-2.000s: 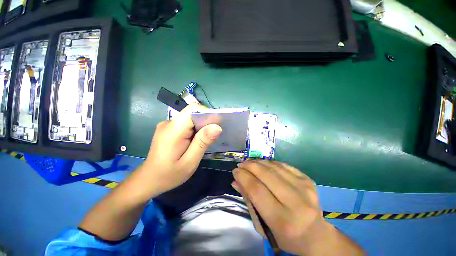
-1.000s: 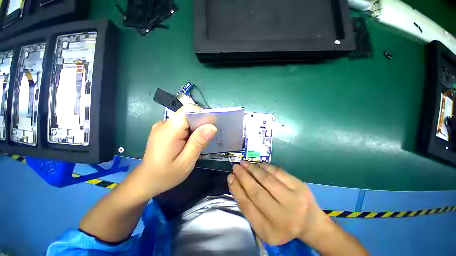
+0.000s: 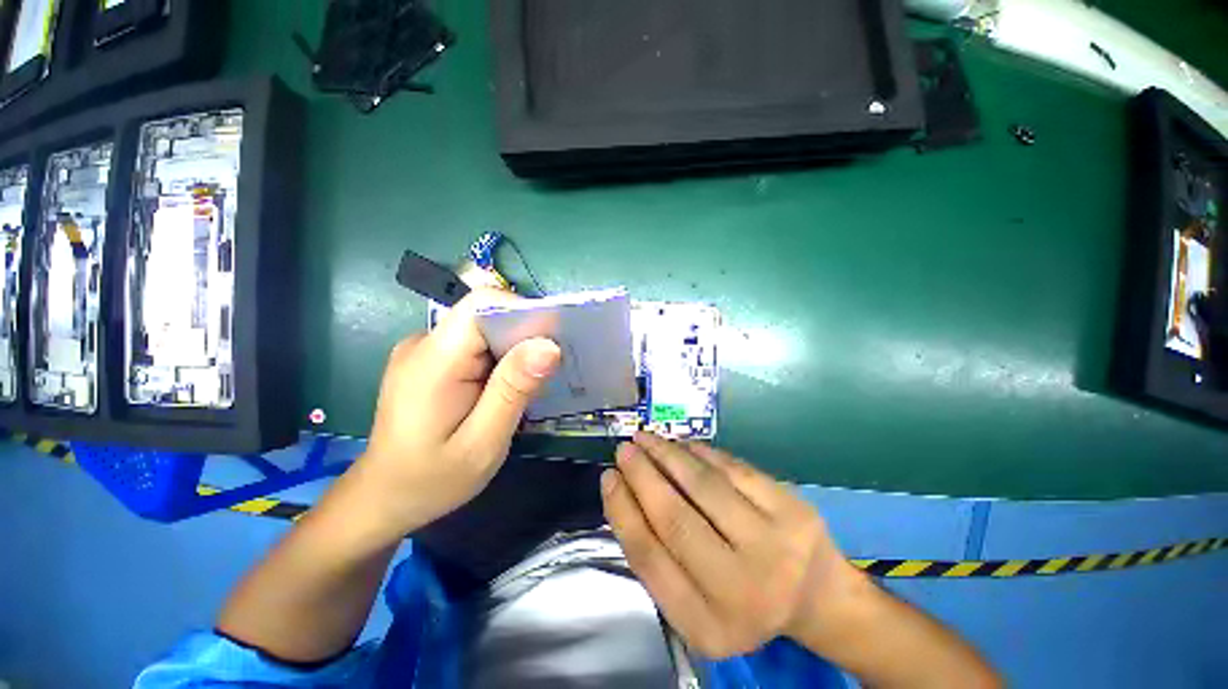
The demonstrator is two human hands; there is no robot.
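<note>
My left hand (image 3: pixel 451 404) grips a flat grey battery (image 3: pixel 582 353), thumb on top, tilted over a silver-white phone frame (image 3: pixel 708 353) lying on the green mat. A blue-green main board (image 3: pixel 673 390) shows at the frame's right end. My right hand (image 3: pixel 721 538) is at the frame's near edge, fingers together, fingertips by the board's lower left corner; whether they hold anything is hidden. A blue sub-board (image 3: pixel 485 249) with a thin wire and a black tab (image 3: pixel 431 277) stick out beyond the left end.
A foam tray with silver frames (image 3: pixel 280 269) is at left. A large black foam tray (image 3: pixel 714 151) is at top centre, a dark pile of parts (image 3: pixel 377 47) at upper left. A foam tray with parts (image 3: pixel 1142 269) is at right. A black plate (image 3: pixel 947 94) lies beside the large tray.
The view has shifted a little, moving the phone and both hands left in the picture. My left hand keeps the battery raised. The dark stick under my right hand no longer shows as it did earliest.
</note>
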